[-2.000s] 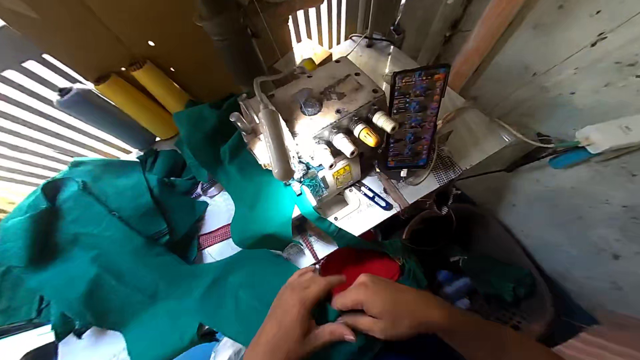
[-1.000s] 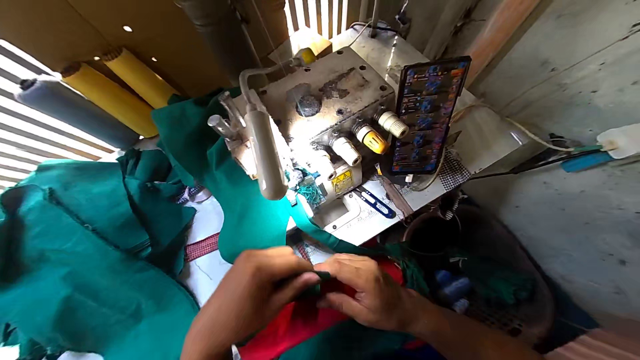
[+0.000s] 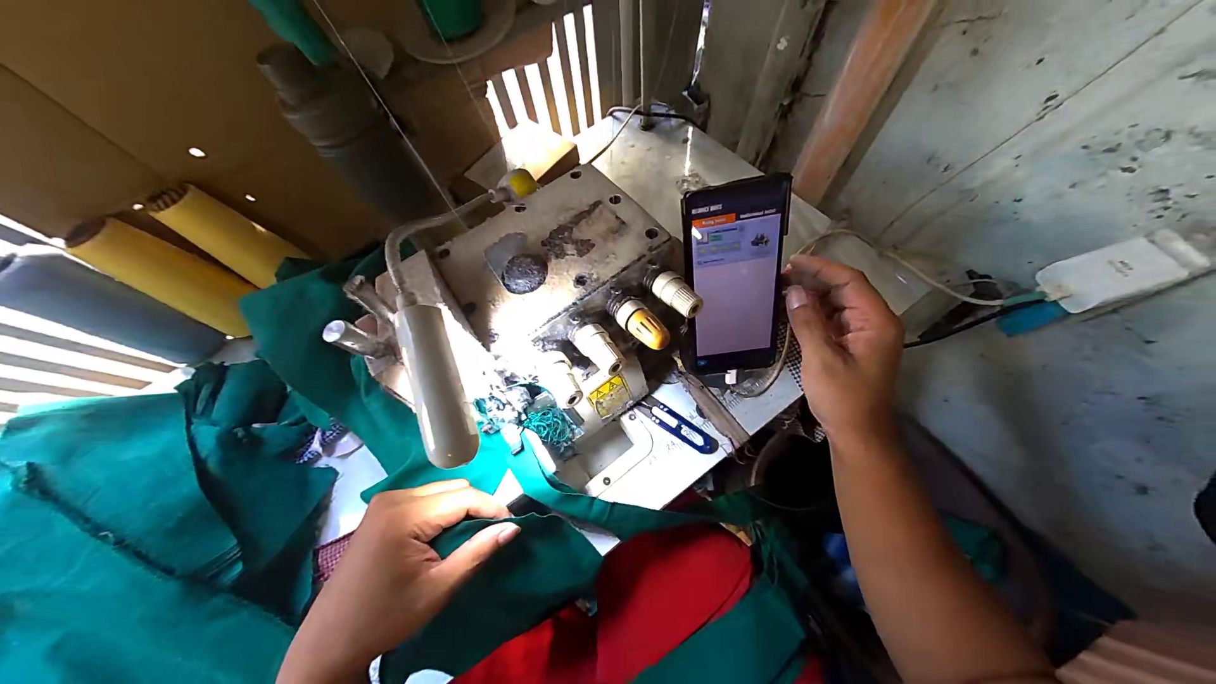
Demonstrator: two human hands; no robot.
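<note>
My left hand [image 3: 432,556] pinches dark green fabric [image 3: 522,570] between thumb and fingers, in front of an overlock sewing machine [image 3: 570,247]. Red fabric [image 3: 665,589] lies beside it, lower centre. My right hand [image 3: 845,337] is raised at the right edge of an upright smartphone [image 3: 736,285] with a lit screen; its fingertips are at the phone's side, and whether they grip it is unclear. Thread snips [image 3: 679,425] with a dark blue handle lie on the white machine table [image 3: 636,484]. Green thread scraps [image 3: 551,427] gather by the machine's front.
A lamp [image 3: 437,389] on a bent arm hangs over the machine's left side. Large green cloth pieces [image 3: 114,541] spread across the left. Yellow rolls [image 3: 161,275] and a grey roll [image 3: 104,309] stand behind them. A white adapter [image 3: 1111,271] with cables is at the right wall.
My right hand has left the fabric and moved up to the phone. My left hand remains on the green cloth. The phone's screen has changed from dark pictures to a lighter page.
</note>
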